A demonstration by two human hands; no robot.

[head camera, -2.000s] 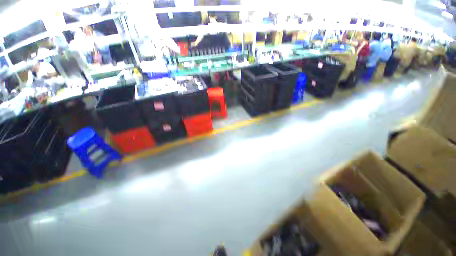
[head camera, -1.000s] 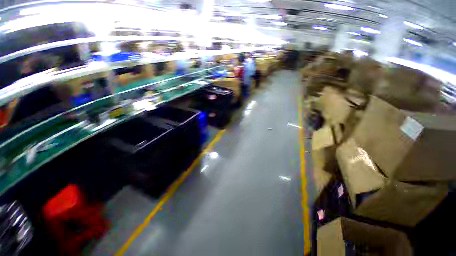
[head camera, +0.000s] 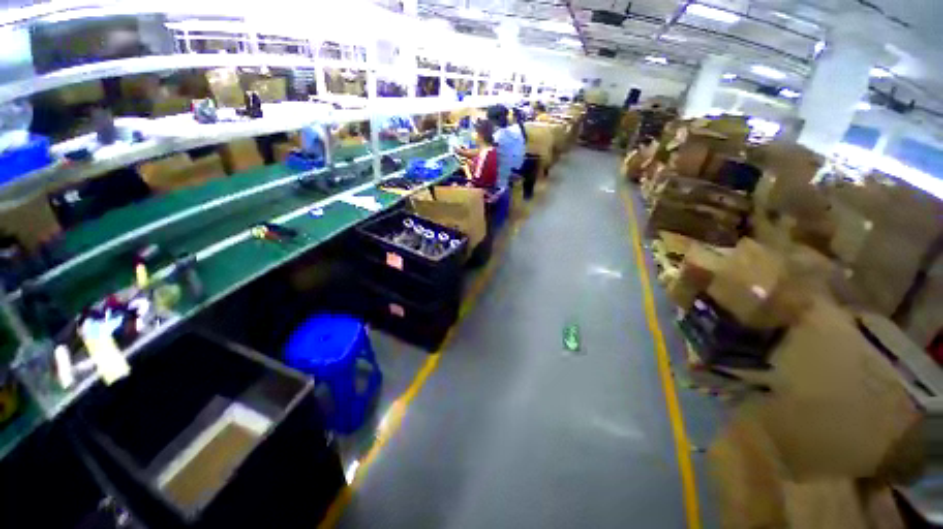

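Neither of my hands is in the picture. Nearest in front of me on the left is a deep black plastic crate [head camera: 310, 398] with a brown, pale-edged piece inside. Beside it, the green line bench [head camera: 222, 212] bears a loose pile of mixed small parts [head camera: 109, 336]. A tool with orange-red and dark parts [head camera: 277, 234] lies further along the bench. A blue plastic stool [head camera: 333, 362] stands just past the crate. Another black crate [head camera: 408, 271] holds several pale-ringed grey parts.
The grey aisle [head camera: 527, 413] runs ahead between yellow lines, with a small green mark or object [head camera: 571, 337] on its floor. Brown cartons [head camera: 838, 382] are stacked along the right. A person in red [head camera: 484, 165] and one in light blue are at the bench ahead.
The view has turned right from the bench side and moved forward along the aisle. The red stool has left the picture; a blue stool and the crate of pale-ringed parts now show.
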